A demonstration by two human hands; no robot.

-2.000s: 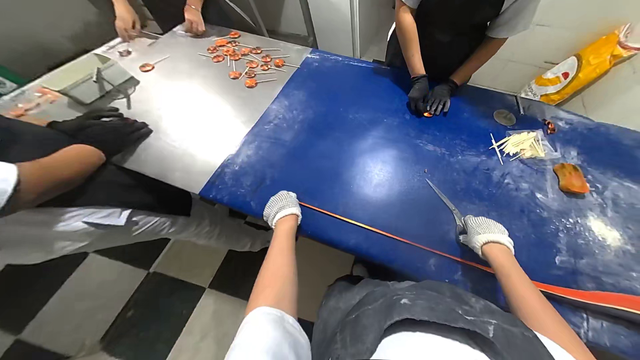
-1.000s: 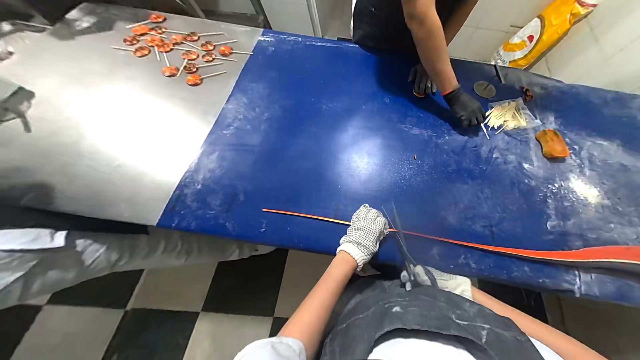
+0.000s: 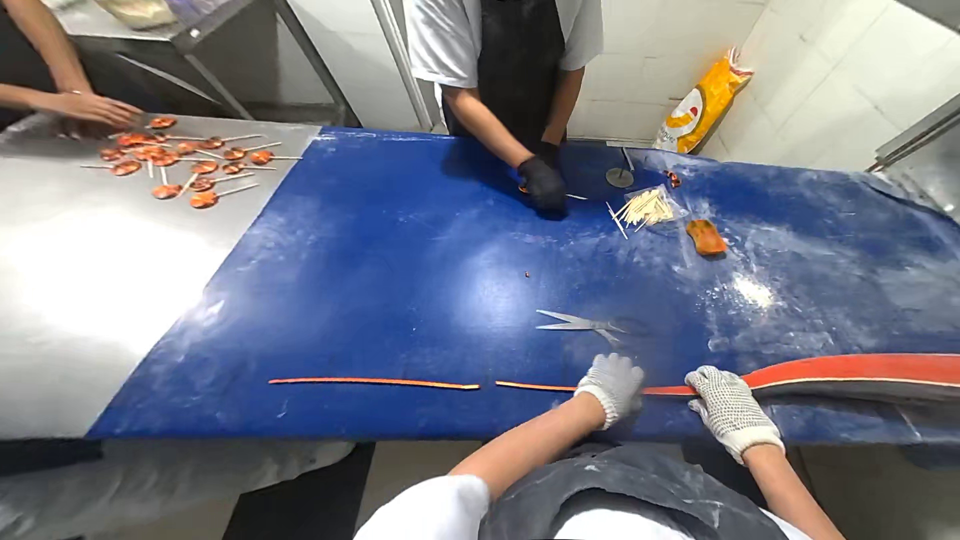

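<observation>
My left hand, in a white knit glove, is on the narrow part of a long orange-red candy strip; its fingers are partly hidden. My right hand, gloved alike, rests on the strip where it widens to the right. A separate thin length of candy lies to the left, a small gap away from the strip's end. Metal scissors lie with blades apart on the blue mat, just beyond my left hand.
Across the table a person in black gloves handles a small orange candy. White sticks, a metal disc and an amber lump lie at the far right. Orange lollipops are on the metal table at left, near another person's hands.
The thin strip, continuous two seconds ago, now lies in two parts. The scissors, in my right hand earlier, are on the mat. Both my hands are now on the longer strip.
</observation>
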